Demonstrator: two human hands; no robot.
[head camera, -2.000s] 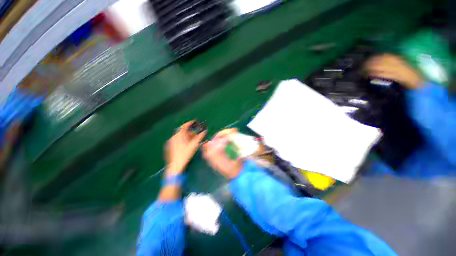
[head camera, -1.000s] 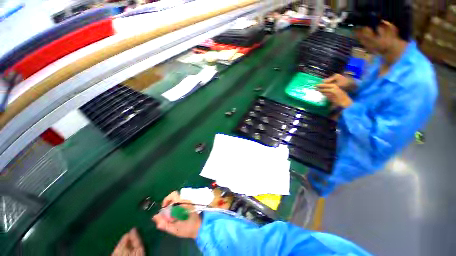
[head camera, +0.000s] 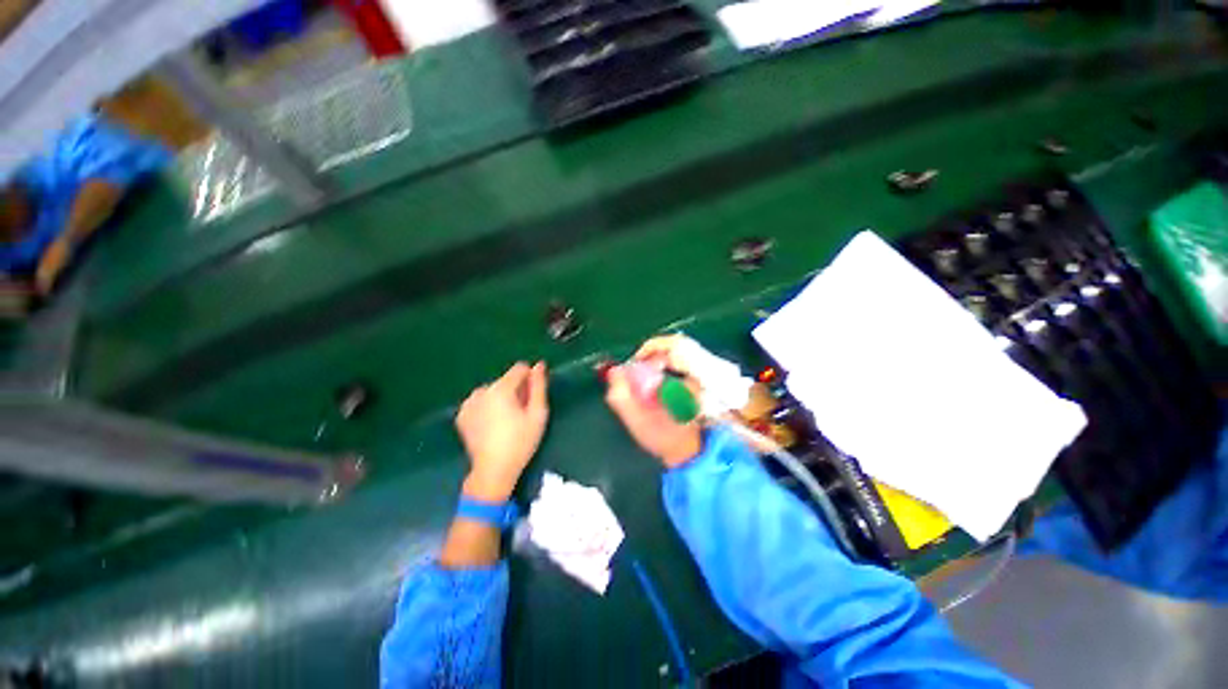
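My right hand (head camera: 656, 408) holds the dispensing syringe (head camera: 644, 381), with pink contents and a green rear adapter (head camera: 677, 399); its tip points left. A white cloth (head camera: 707, 374) lies against that hand. My left hand (head camera: 502, 428), with a blue wrist strap (head camera: 488, 512), is beside it to the left. Its thumb and forefinger are close together, and I cannot tell whether anything is between them. A small black part (head camera: 562, 320) lies on the green belt just beyond my hands. Other small parts (head camera: 750, 252) are spaced along the belt.
White paper (head camera: 929, 384) lies on the black dispenser at right. A crumpled tissue (head camera: 576, 530) lies right of my left wrist. Black trays (head camera: 602, 57) stand at the far side and right (head camera: 1064, 310). A green tray (head camera: 1196, 256) is far right. A grey post (head camera: 175, 451) crosses at left.
The view has swung back down and right. My left hand, at the frame's bottom edge a second ago, now shows fully beside the syringe. Two seconds ago it held a black part at its fingertips.
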